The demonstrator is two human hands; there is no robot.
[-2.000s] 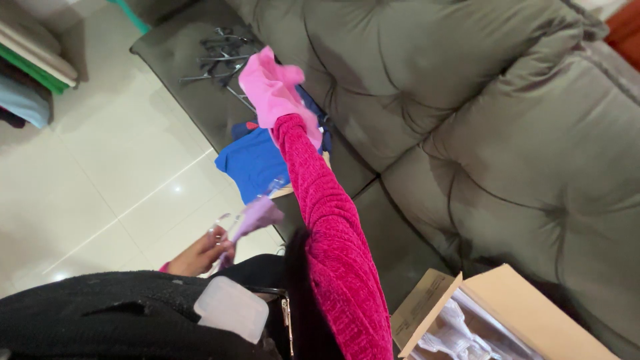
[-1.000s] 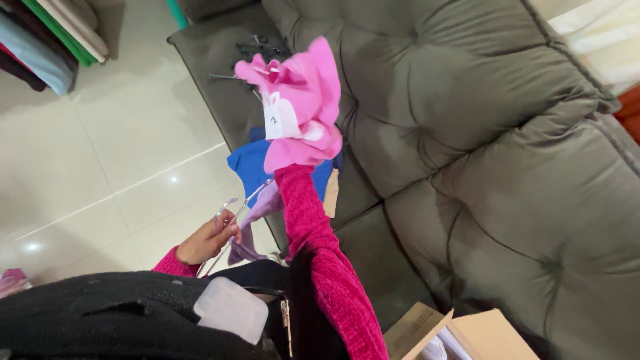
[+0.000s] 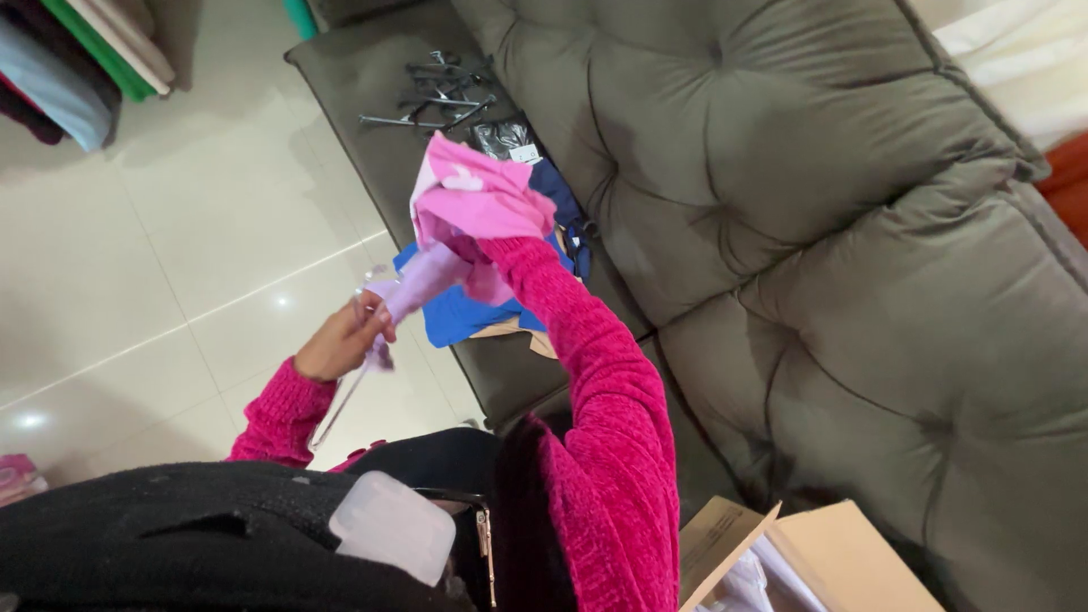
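My left hand (image 3: pixel 344 336) grips lilac cloth (image 3: pixel 425 276) together with a clear plastic hanger (image 3: pixel 336 408), whose thin bar hangs below the fingers. A pink garment (image 3: pixel 480 200) with a white print covers my right hand at the end of the magenta sleeve; its fingers are hidden, so its hold cannot be told. The lilac cloth reaches up to the pink garment's underside. Beneath and behind them, a blue garment (image 3: pixel 463 319), a beige one (image 3: pixel 544 342) and a navy one (image 3: pixel 552 183) lie on the sofa seat.
Several black hangers (image 3: pixel 442 93) lie on the far seat of the grey tufted sofa (image 3: pixel 799 255), beside a black plastic package (image 3: pixel 501 136). An open cardboard box (image 3: pixel 850 552) with plastic-wrapped contents stands at bottom right. Folded fabrics (image 3: pixel 93 51) are at upper left, above the tiled floor.
The pink garment on my right arm, spread upward a second ago, now folds over toward the left. My left hand has brought the lilac cloth up against it.
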